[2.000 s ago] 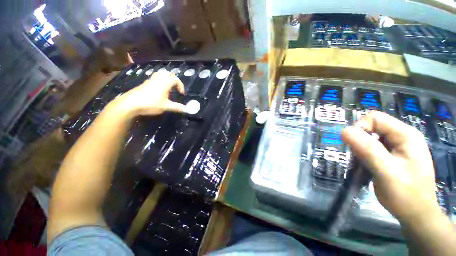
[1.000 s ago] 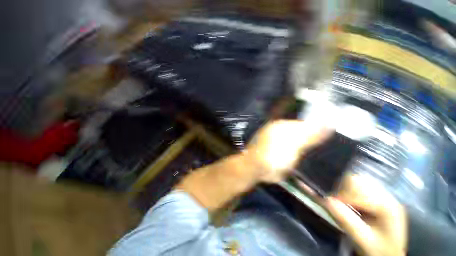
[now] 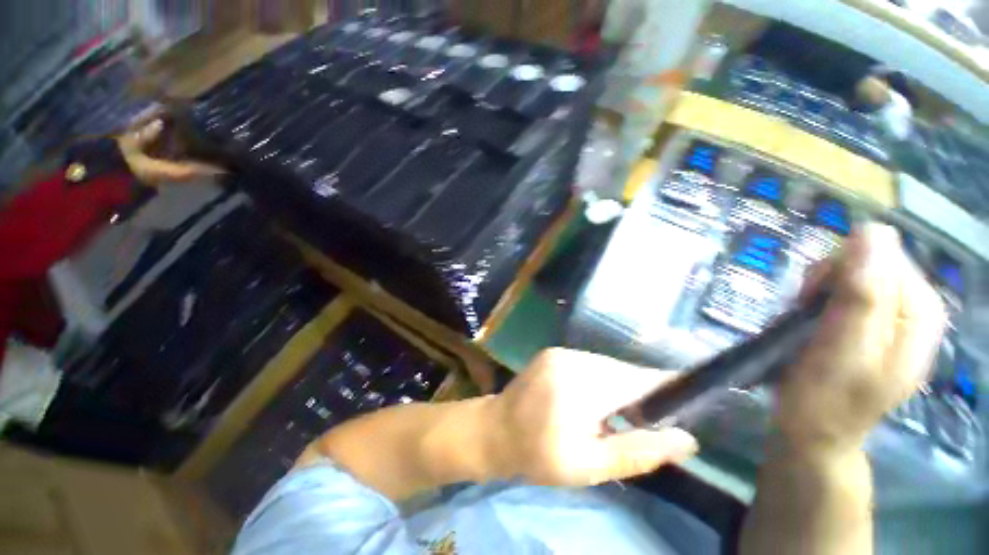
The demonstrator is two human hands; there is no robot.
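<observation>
A thin dark slab (image 3: 727, 374), seen nearly edge-on, is held between both hands above the front of the clear tray. My left hand (image 3: 575, 417) grips its lower left end between thumb and fingers. My right hand (image 3: 857, 336) grips its upper right end. The slab's faces are hard to make out. Behind and under the hands, a clear tray (image 3: 629, 287) holds keypad phones (image 3: 752, 271) with blue screens. The front and right pockets are partly hidden by my right hand.
A glossy black tray stack (image 3: 380, 163) with white-spotted slabs stands at left. More black trays (image 3: 347, 396) lie in a box below it. A person's hand (image 3: 163, 157) with a red sleeve touches the stack's left side. A yellow-brown ledge (image 3: 786, 141) runs behind the clear tray.
My left hand has come from the black stack to the slab in my right hand. The slab has turned edge-on since the blurred frame. The other person's hand has reached the black stack.
</observation>
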